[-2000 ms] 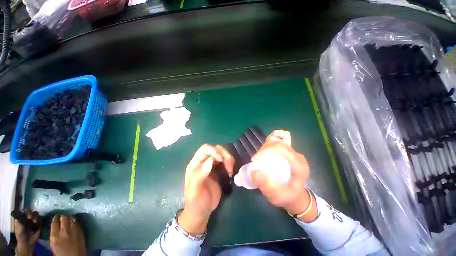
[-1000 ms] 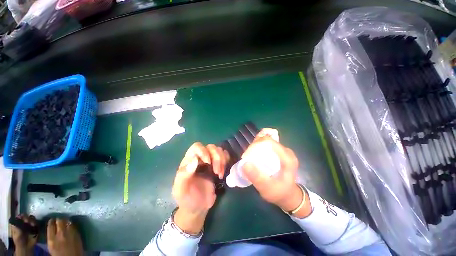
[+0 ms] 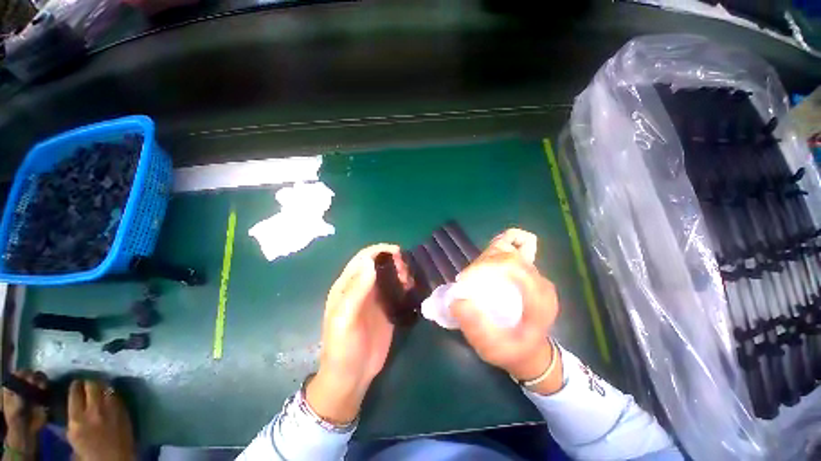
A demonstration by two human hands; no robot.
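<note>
My left hand (image 3: 360, 311) holds a dark elongated plastic part (image 3: 392, 286) upright, tilted, near the middle of the bench. My right hand (image 3: 509, 311) grips a white translucent squeeze bottle (image 3: 486, 302), its narrow end pointing left at the part. The needle tip cannot be made out. Several black plastic parts (image 3: 447, 248) lie side by side on the green bench between and beyond my hands; their near ends are partly hidden by my hands and the bottle.
A blue basket (image 3: 144, 194) of small black parts stands at left, with loose black parts (image 3: 67, 324) below it. White crumpled paper (image 3: 293, 221) lies beyond my left hand. Another person's hands (image 3: 99, 423) are at lower left. A plastic-lined tray (image 3: 612, 180) of black parts is at right.
My left hand has turned more open, so the dark part in it shows more fully and stands more upright. The bottle stays close to it in my right hand. The view has shifted slightly.
</note>
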